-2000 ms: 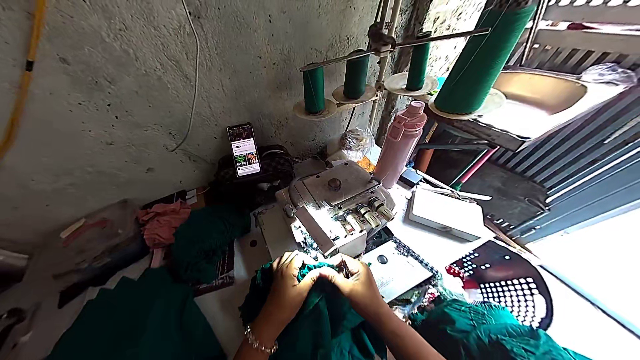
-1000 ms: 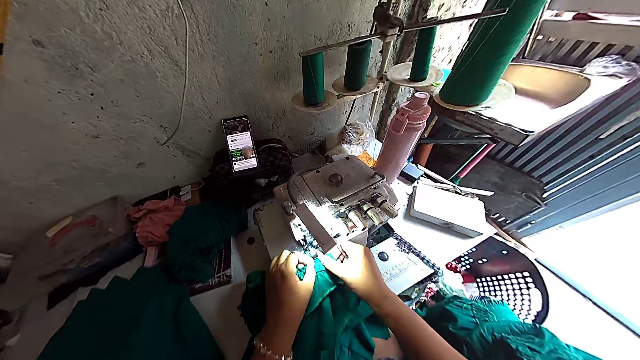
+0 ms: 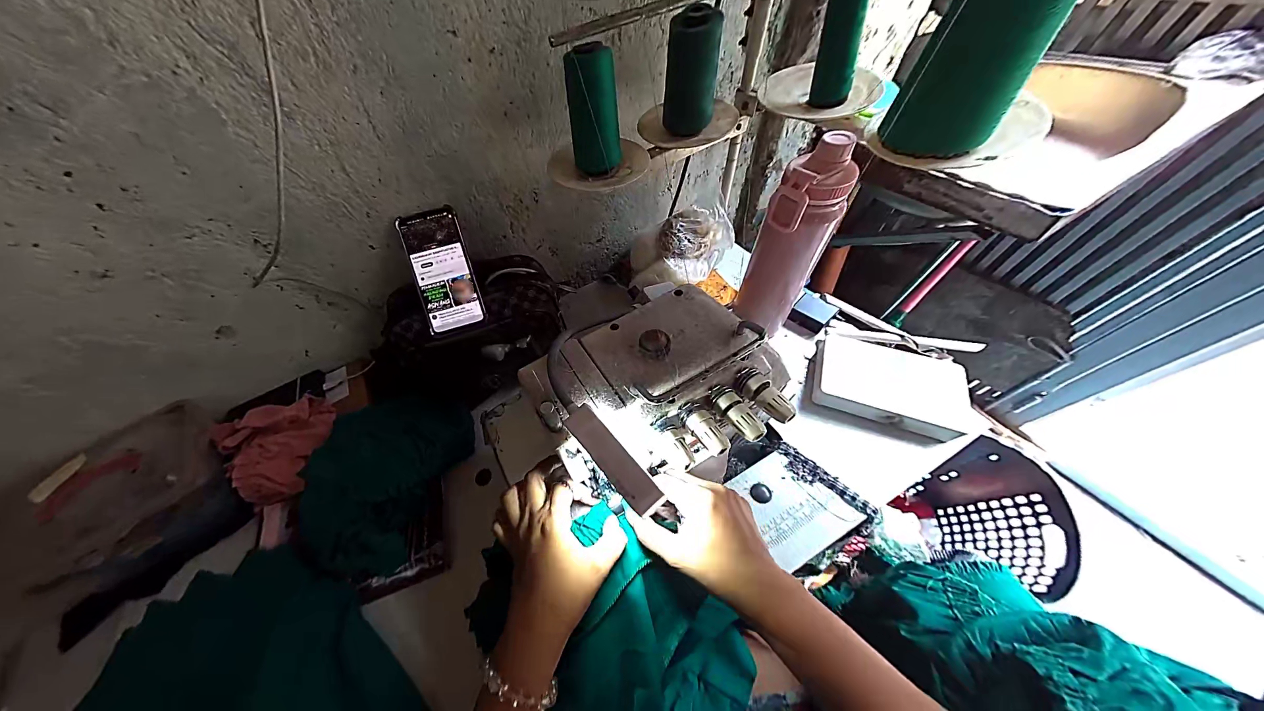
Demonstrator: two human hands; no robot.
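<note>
A metal overlock sewing machine (image 3: pixel 657 355) stands in the middle, its work area brightly lit. Green fabric (image 3: pixel 647 612) runs from the machine's front down toward my lap. My left hand (image 3: pixel 553 543), with a beaded bracelet at the wrist, grips the fabric at the left of the needle area. On the other side, my right hand (image 3: pixel 706 528) holds the fabric close to the front of the machine; its fingertips are partly hidden by the machine's guard. The needle and presser foot cannot be made out. Green thread cones (image 3: pixel 592 109) stand on a rack above.
A lit phone (image 3: pixel 441 272) leans on a dark bag at the back. A pink bottle (image 3: pixel 798 237) and a white box (image 3: pixel 889 385) stand right of the machine. More green fabric (image 3: pixel 978 632) lies right, by a perforated plastic basket (image 3: pixel 1062 533). Salmon cloth (image 3: pixel 272 449) and dark green cloth (image 3: pixel 385 484) lie left.
My hands were close together on the fabric two seconds ago and are now farther apart, at either side of the machine's front. The fabric between them is spread flatter.
</note>
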